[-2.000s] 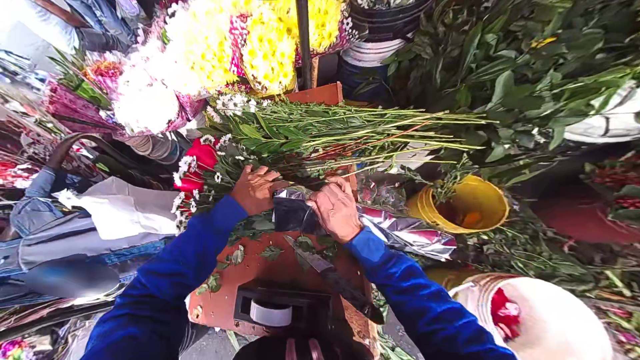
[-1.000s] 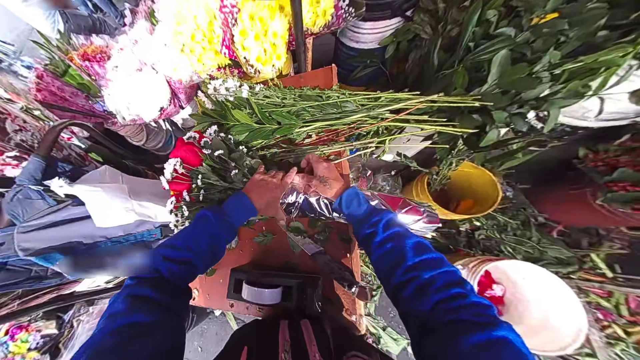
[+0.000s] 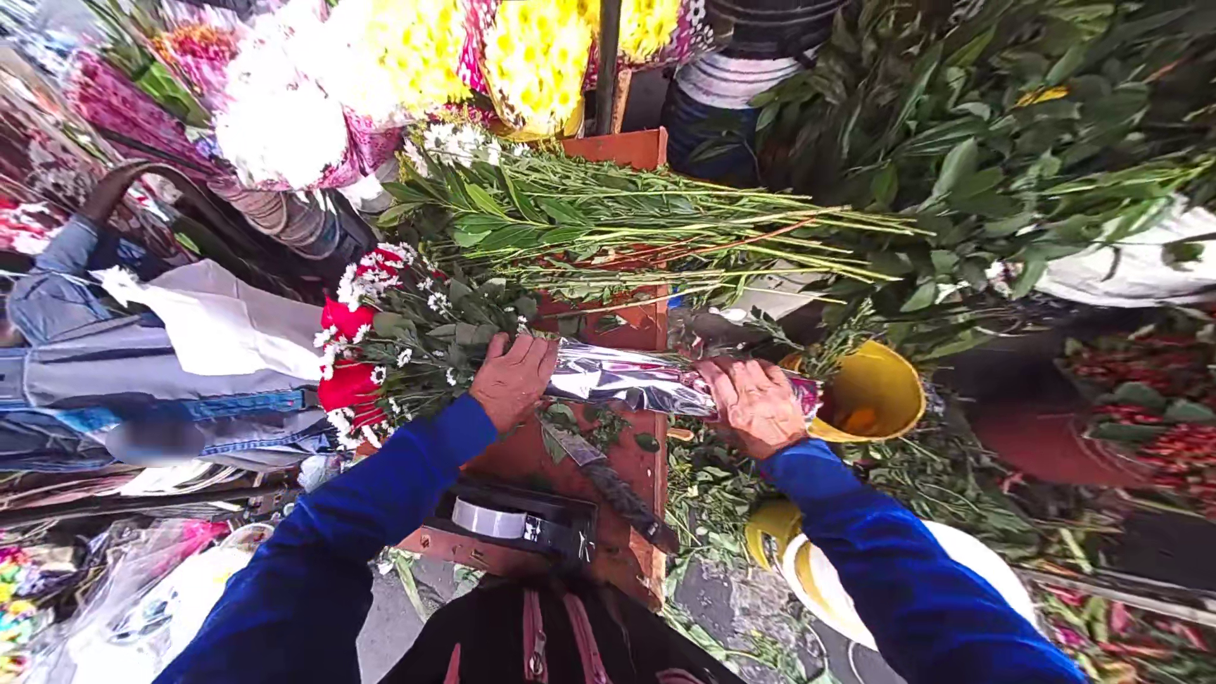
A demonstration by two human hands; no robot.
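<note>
A bouquet of red roses and small white daisies (image 3: 353,385) lies on its side across a reddish-brown work table (image 3: 627,456). Silvery foil (image 3: 627,378) is wrapped around its stems. My left hand (image 3: 514,380) rests on the wrap near the flowers, fingers bent over it. Over the far right end of the foil my right hand (image 3: 752,404) is curled, its fingers on the wrapped stems. Beneath the bouquet lies a knife with a wrapped dark handle (image 3: 617,489). A tape dispenser with a clear roll (image 3: 489,520) sits at the near edge.
Long cut green stems (image 3: 665,223) lie across the table's far part. To the right stand a yellow bucket (image 3: 879,394) and a white bucket (image 3: 978,570). Yellow chrysanthemums (image 3: 537,57) stand behind, and leafy branches (image 3: 950,152) fill the back right. A person in denim is at the left.
My right hand has moved right along the wrap, away from my left hand. The foil between them now shows stretched along the stems.
</note>
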